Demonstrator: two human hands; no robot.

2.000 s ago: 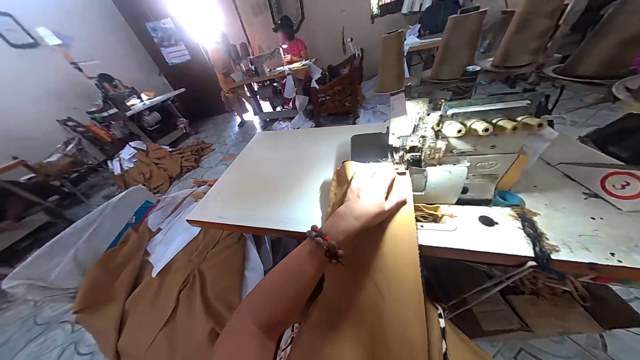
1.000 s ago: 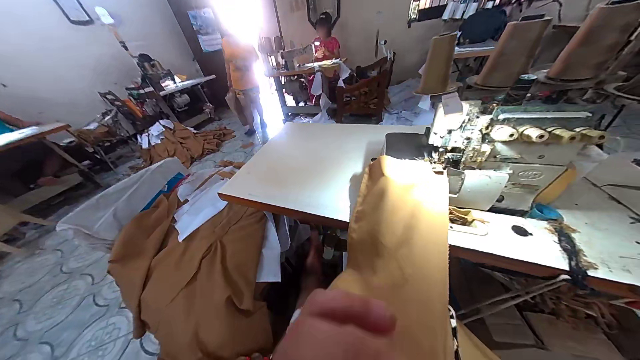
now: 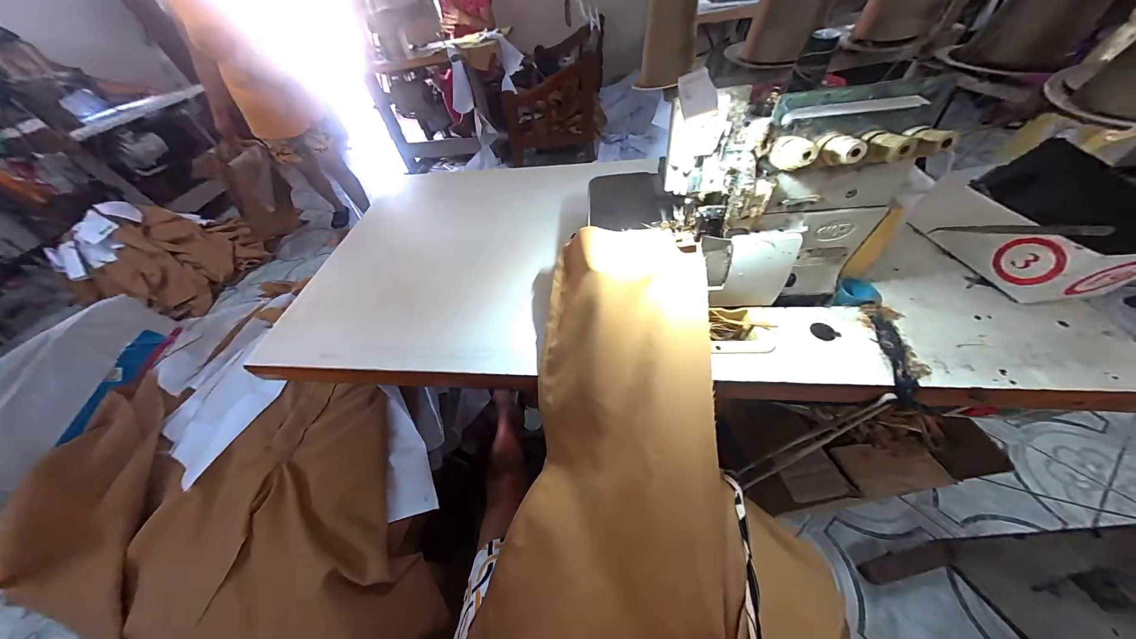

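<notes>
Neither my left hand nor my right hand is in view. A long piece of tan fabric (image 3: pixel 630 390) runs from the needle area of an overlock sewing machine (image 3: pixel 799 204), over the front edge of the white sewing table (image 3: pixel 426 275), and down across my lap. Its far end lies at the presser foot, where bright light falls. The left side of the fabric is folded or curved, and the right edge looks raw. Several thread cones (image 3: pixel 792 153) or tension knobs line the machine's front.
More brown fabric (image 3: pixel 293 524) and white pieces (image 3: pixel 222 390) hang at the left. A small box with red marks (image 3: pixel 1029 248) lies right of the machine. A person (image 3: pixel 275 98) walks by the bright doorway. A cardboard box (image 3: pixel 870 461) sits beneath the table.
The hand that lay on the fabric by the machine, then showed low in front, is out of view. The fabric still reaches the machine. The person in orange has come nearer.
</notes>
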